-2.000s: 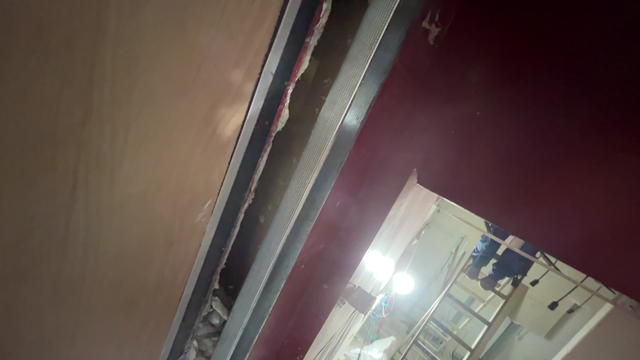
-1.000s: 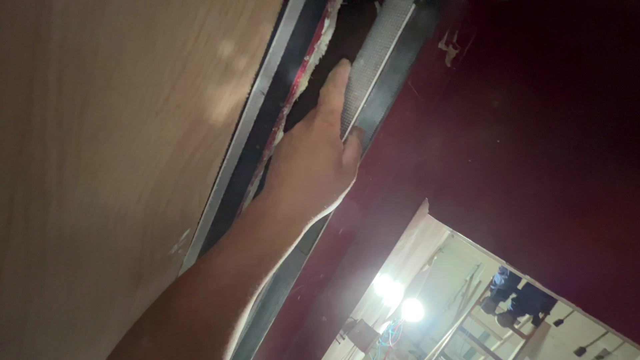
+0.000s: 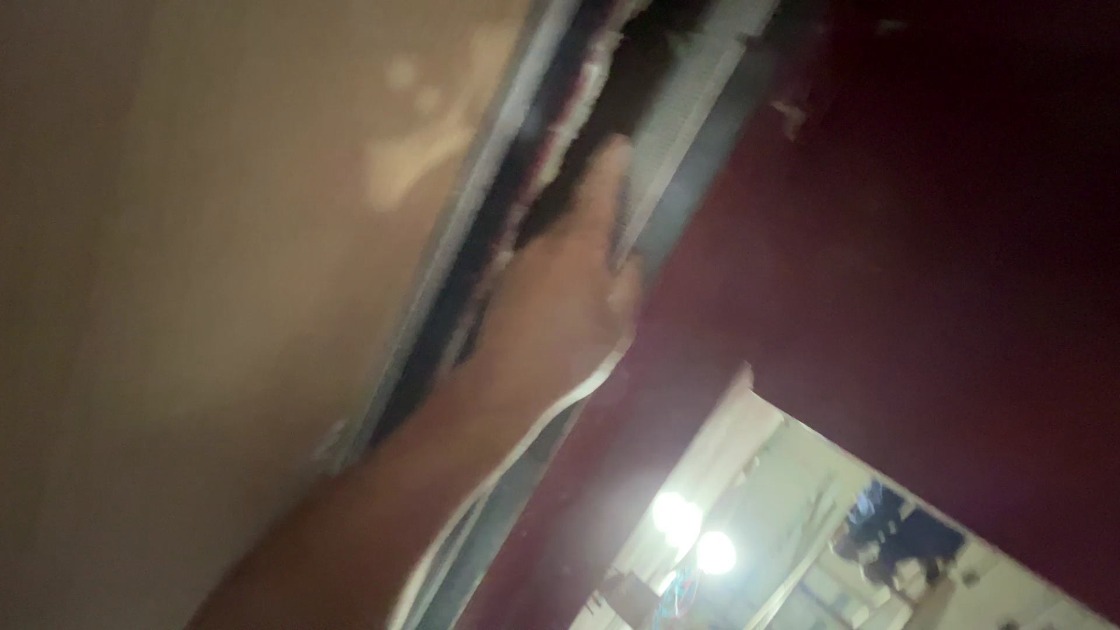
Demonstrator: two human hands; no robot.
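My left hand (image 3: 560, 306) reaches up from the lower left. The ribbed metal strip (image 3: 691, 114) passes between its extended finger and thumb, and the hand grips the strip's edge. The finger lies along the dark gap (image 3: 643, 74); the other fingertips are hidden. Left of the gap runs a ragged, pale and reddish broken edge (image 3: 573, 114). The picture is blurred. My right hand is out of view.
A wood-look panel (image 3: 219, 262) fills the left, bordered by a metal edge (image 3: 464, 192). A dark red panel (image 3: 919, 262) stands right. Through an opening show bright lamps (image 3: 716, 552) and a person in dark clothes (image 3: 906, 534).
My left hand has come in from the lower left and taken hold of the ribbed metal strip. Two seconds ago no hand was in view.
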